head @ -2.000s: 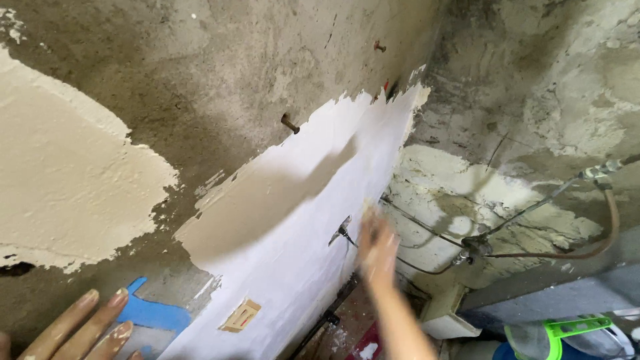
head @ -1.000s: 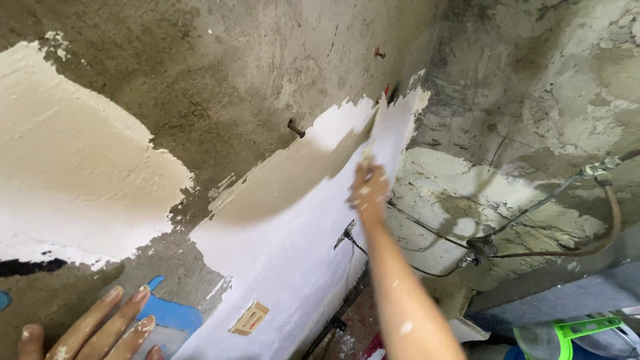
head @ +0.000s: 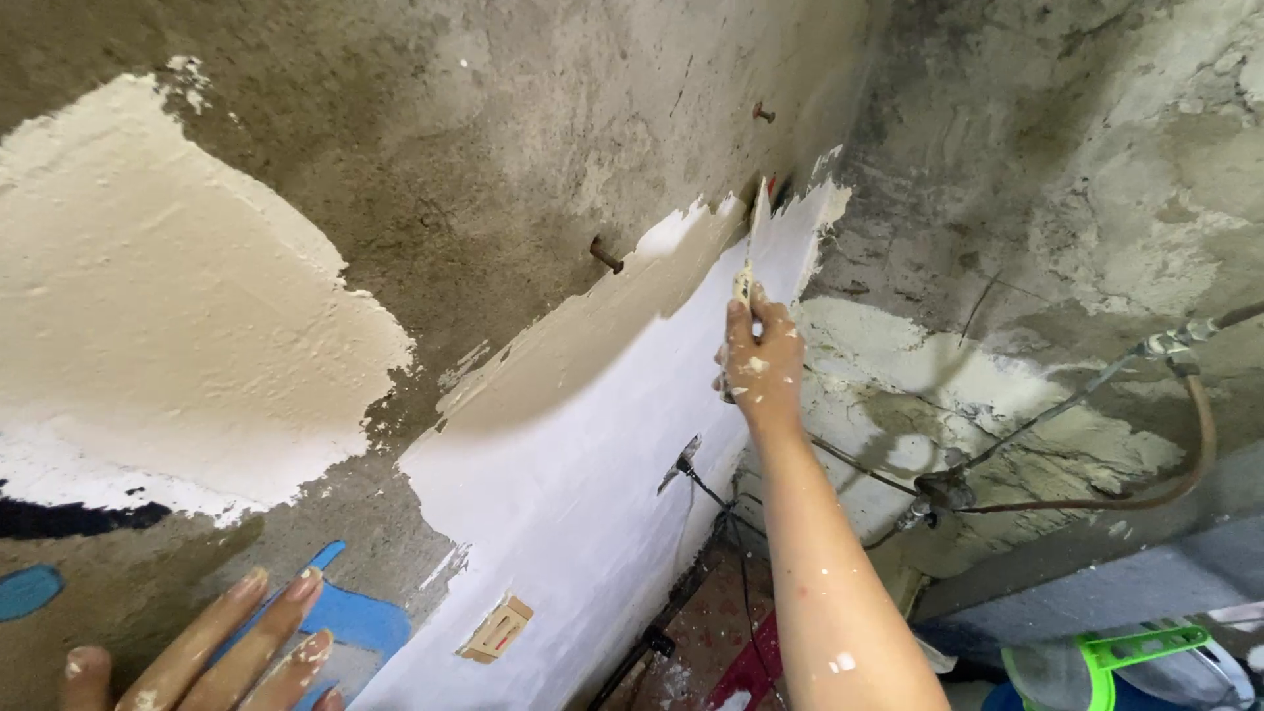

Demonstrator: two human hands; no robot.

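My right hand, spotted with white compound, grips the handle of a putty knife. The knife's thin blade stands nearly edge-on to the view, against the top of the white-coated band of wall near the corner. My left hand is at the lower left, fingers spread over blue paint on the wall, holding nothing; whether it touches the wall cannot be told. A second coated patch covers the wall at the left, with bare grey concrete around it.
Two rusty bolts jut from the concrete. A taped-over box and a black cable outlet sit in the coated band. Pipes and a brown hose run along the right wall. A green-handled clear container is at the lower right.
My right hand has moved up the coated band from beside the cable outlet to near its upper edge. My left hand stays at the lower left.
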